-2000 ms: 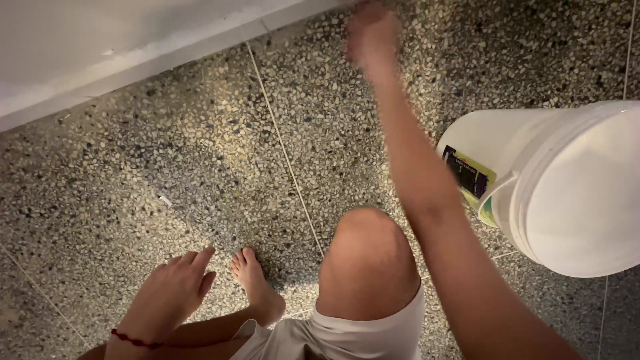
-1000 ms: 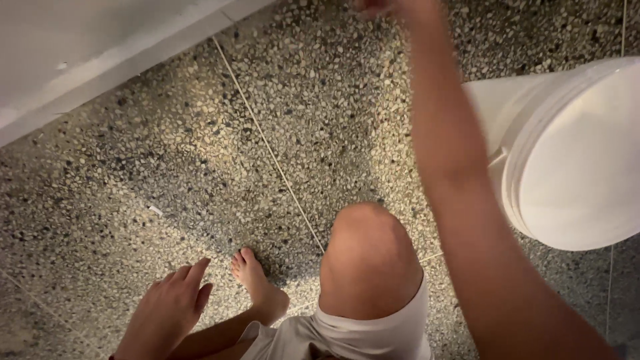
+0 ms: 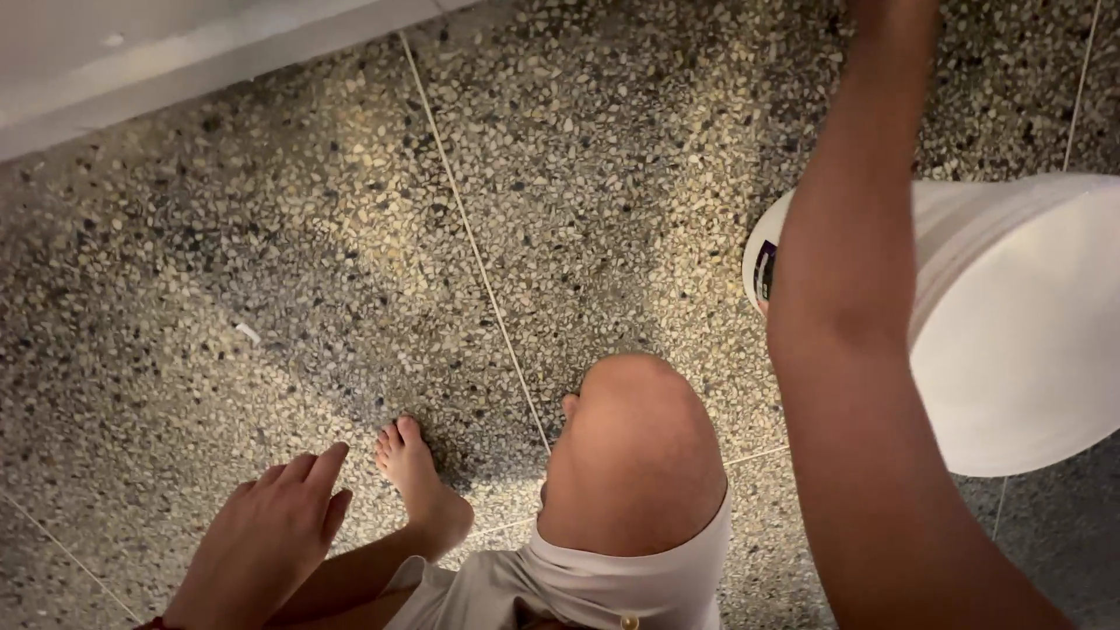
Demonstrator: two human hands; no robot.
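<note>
My left hand (image 3: 271, 525) hovers at the lower left, near my bare foot (image 3: 407, 464). Its fingers are slightly bent with the thumb apart, and nothing shows in it. My right arm (image 3: 849, 289) reaches up across the right side of the view; the blurred wrist meets the top edge, and the hand lies beyond it. A large white plastic bucket (image 3: 1032, 350) stands at the right, with my arm in front of part of it. A dark label shows at its lower side.
The floor is speckled terrazzo (image 3: 569, 219) with thin pale seams. A white wall base (image 3: 175, 79) runs along the upper left. A small white scrap (image 3: 248, 332) lies on the floor at the left. My bent knee (image 3: 643, 446) is at lower centre.
My right hand, seen at the top two seconds ago, has moved up out of view, and the right arm has shifted right across the bucket. My left hand has barely moved.
</note>
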